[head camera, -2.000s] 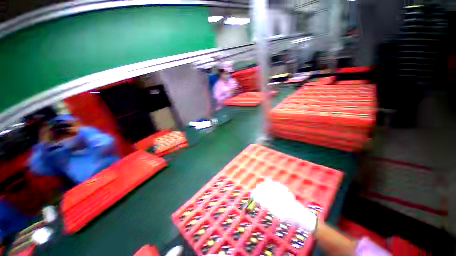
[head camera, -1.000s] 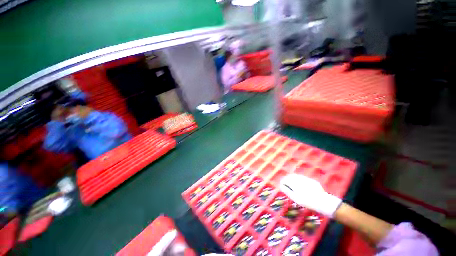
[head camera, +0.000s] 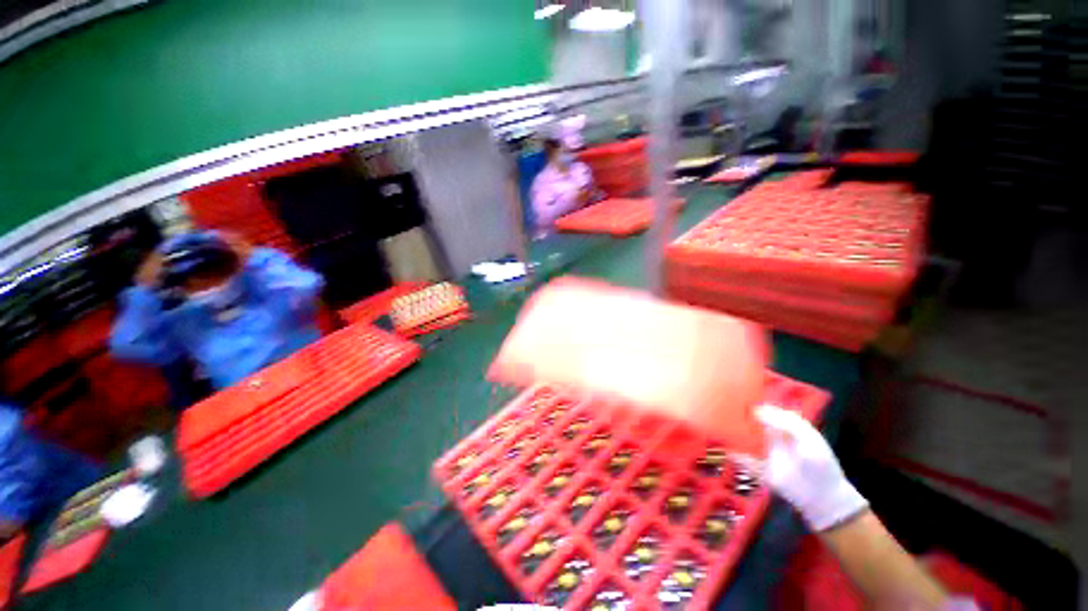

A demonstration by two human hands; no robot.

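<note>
A red-pink compartment tray (head camera: 585,501) lies on the green bench, with small circuit boards in its visible pockets. My gloved right hand (head camera: 809,466) is at the tray's right side and grips the near right corner of a thin, plain red-pink sheet (head camera: 632,352). The sheet is raised, tilted and blurred over the tray's far part, and hides the pockets there. A small white shape, likely my gloved left hand (head camera: 306,602), is cut off by the bottom edge beside a flat red sheet (head camera: 388,575); its grip cannot be seen.
A tray stack (head camera: 787,257) stands beyond the metal post (head camera: 662,143). Red trays (head camera: 292,406) lie across the green bench (head camera: 346,489). A person in a blue smock (head camera: 221,310) is opposite at left, another in pink (head camera: 558,185) farther back. A green panel (head camera: 274,90) hangs above.
The plain sheet has come into view over the tray, held by my right hand, which has moved right from above the pockets. The white glove at the bottom left shows less.
</note>
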